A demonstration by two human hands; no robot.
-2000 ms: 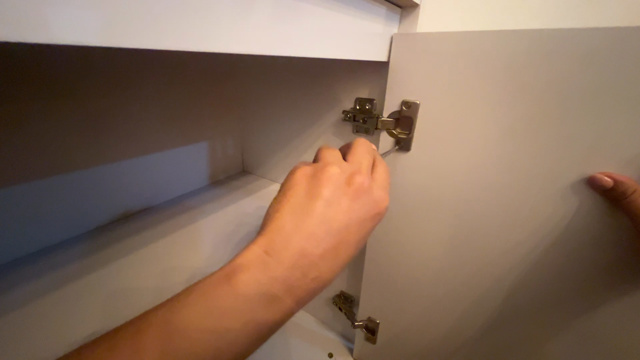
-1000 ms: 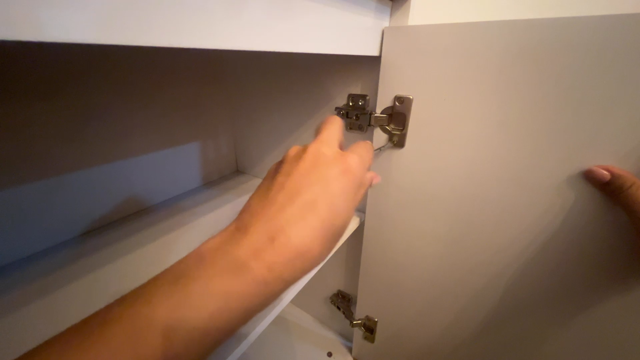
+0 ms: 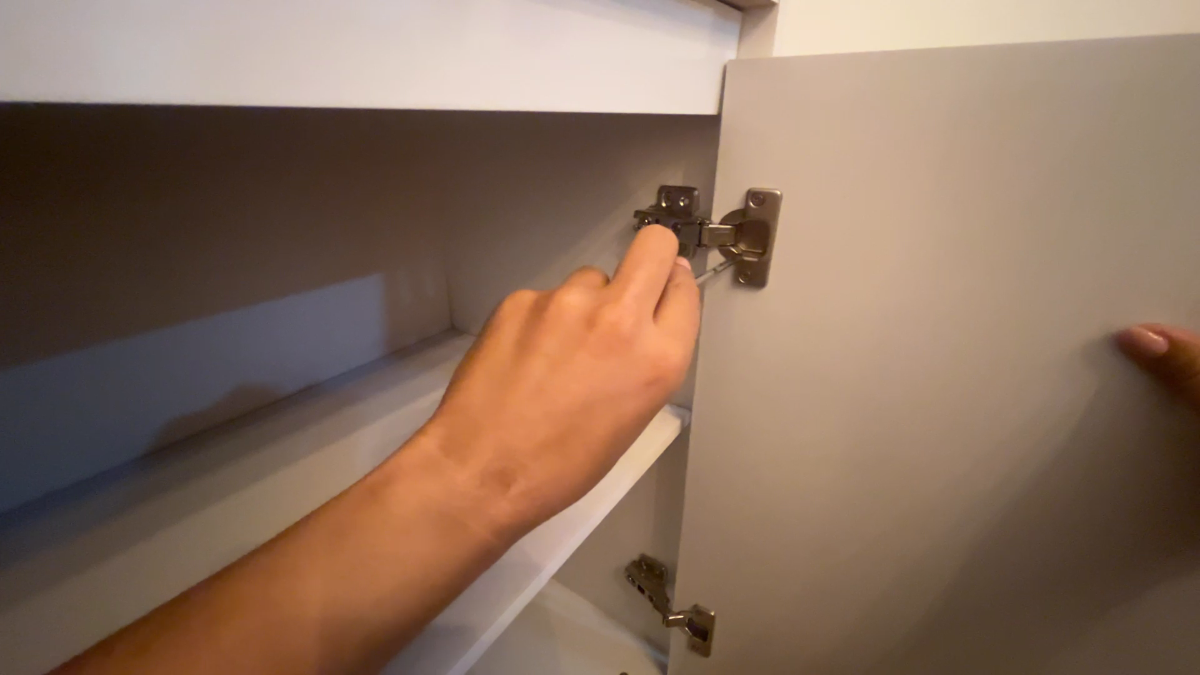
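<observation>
My left hand reaches in from the lower left, its fingers pinched just below the upper metal concealed hinge. A thin metal shaft projects from between the fingertips towards the hinge's cup on the door; the rest of that tool is hidden in the hand. The grey cabinet door stands open, fixed by the upper hinge and a lower concealed hinge. At the right edge, one fingertip of my right hand lies against the door's inner face; the rest is out of frame.
A white shelf runs beneath my left forearm, inside the cabinet. The white front panel spans the top of the opening. A pale wall rises behind the door. The cabinet's interior is deeply shadowed at the left.
The fingers of my left hand have shifted and changed their pose beside the upper hinge. My right fingertip has stayed at about the same place on the door.
</observation>
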